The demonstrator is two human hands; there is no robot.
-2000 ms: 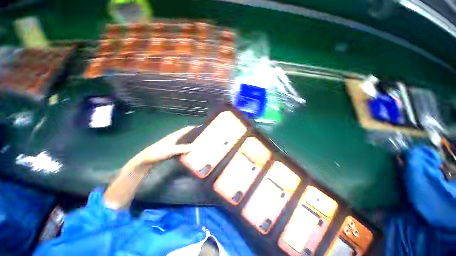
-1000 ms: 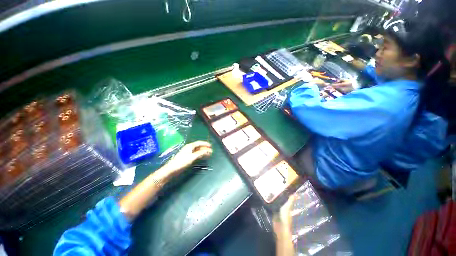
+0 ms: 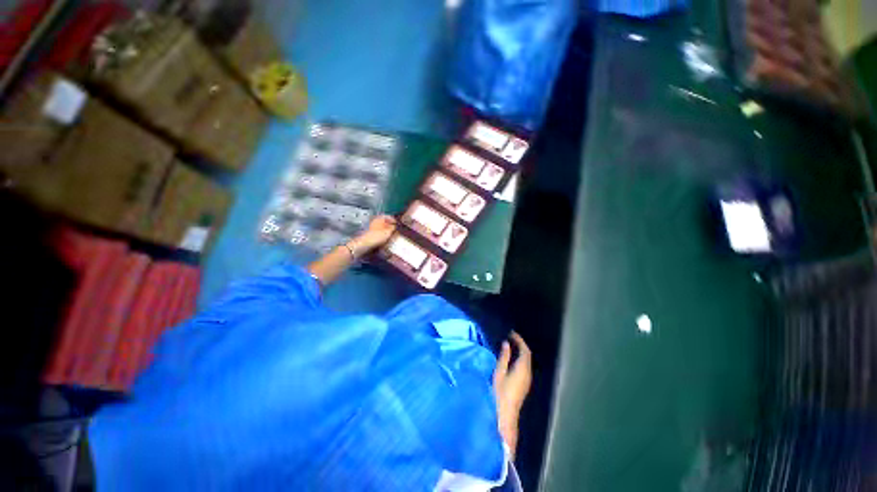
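A black carrier tray (image 3: 445,204) with a row of several orange-rimmed phone housings lies on a green surface left of the bench. My left hand (image 3: 376,233) is at the tray's near left edge, its fingers closed on the rim beside the nearest housings; the fingertips are partly hidden and blurred. My right hand (image 3: 515,370) is low in the middle, beside the bench edge, with its fingers curved and apart. I see nothing in it.
A clear blister tray (image 3: 337,183) lies left of the carrier tray. Cartons (image 3: 106,144) and red stacks (image 3: 125,307) stand at the left. The green bench (image 3: 625,404) on the right bears a dark box (image 3: 777,219) and a white scrap (image 3: 643,324). A person's blue smock (image 3: 513,53) is ahead.
The view has swung left from the right-hand side of the bench. My left hand is now at a tray on the left; my right hand is beside the bench edge, away from the blister tray.
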